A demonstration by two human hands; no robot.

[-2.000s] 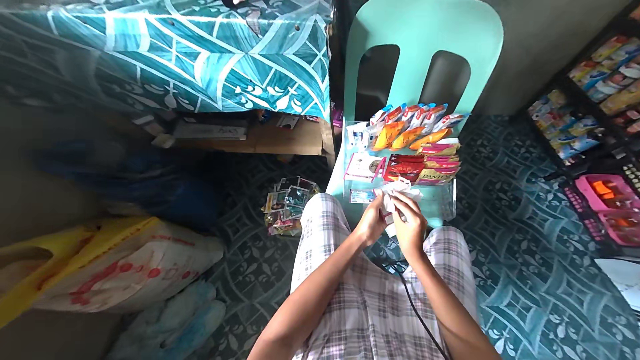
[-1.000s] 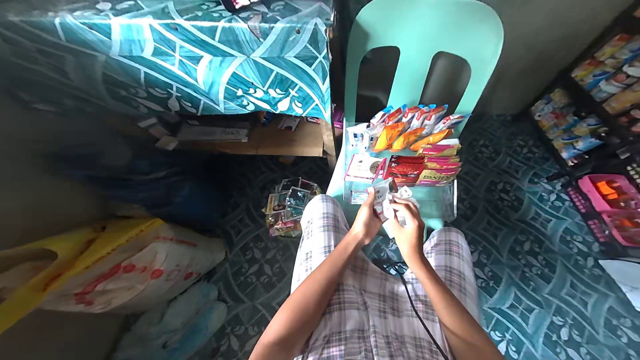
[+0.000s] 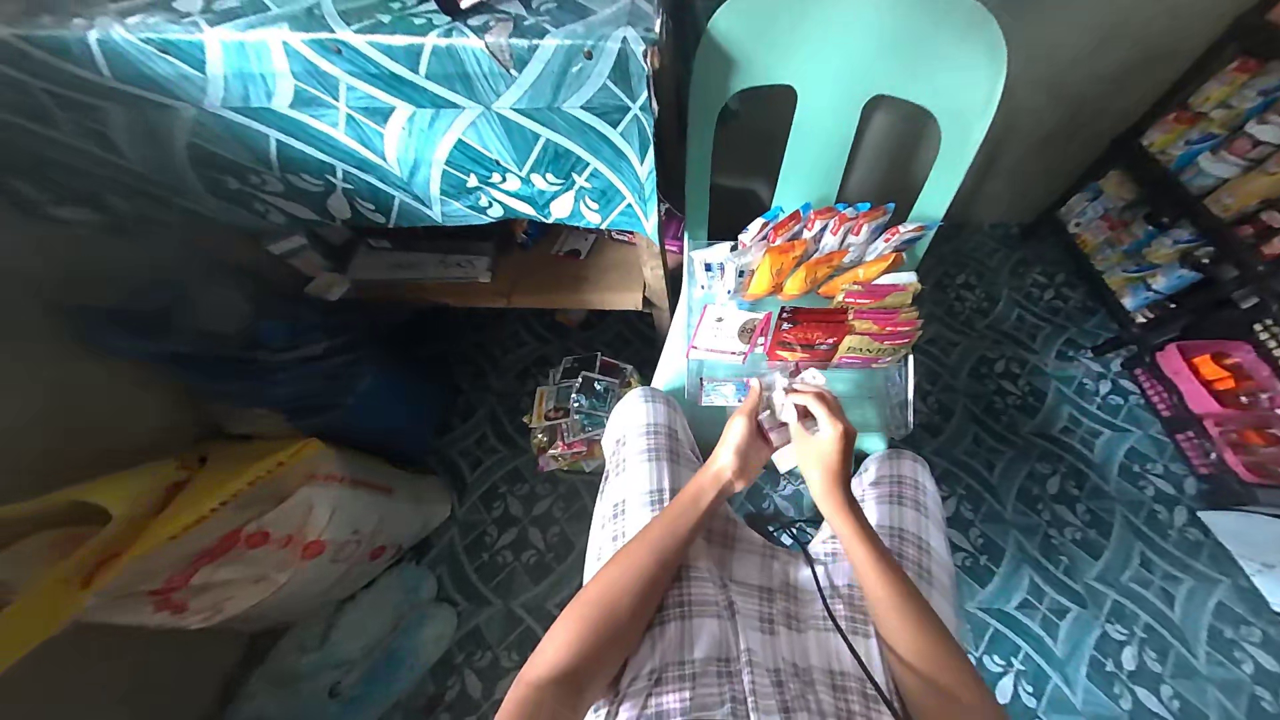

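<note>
My left hand and my right hand meet over my lap, both gripping small pale sachets; their exact number and kind are hard to make out. Just beyond them a clear plastic tray rests on the seat of a mint-green plastic chair. Orange packets stand in it, with red and white packets behind. Nearer are dark red sachets, gold and pink sachets and a white, pink-edged packet. A small blue sachet lies beside my left fingers.
A pile of clear-wrapped packets is on the patterned floor at left. Further left are a cloth-covered table, a cardboard box and a white and yellow bag. A black rack and pink baskets stand right. A black cable crosses my lap.
My hands stay together over my lap, with small shifts of the fingers around the pale sachets. The tray and the packets in it look unchanged.
</note>
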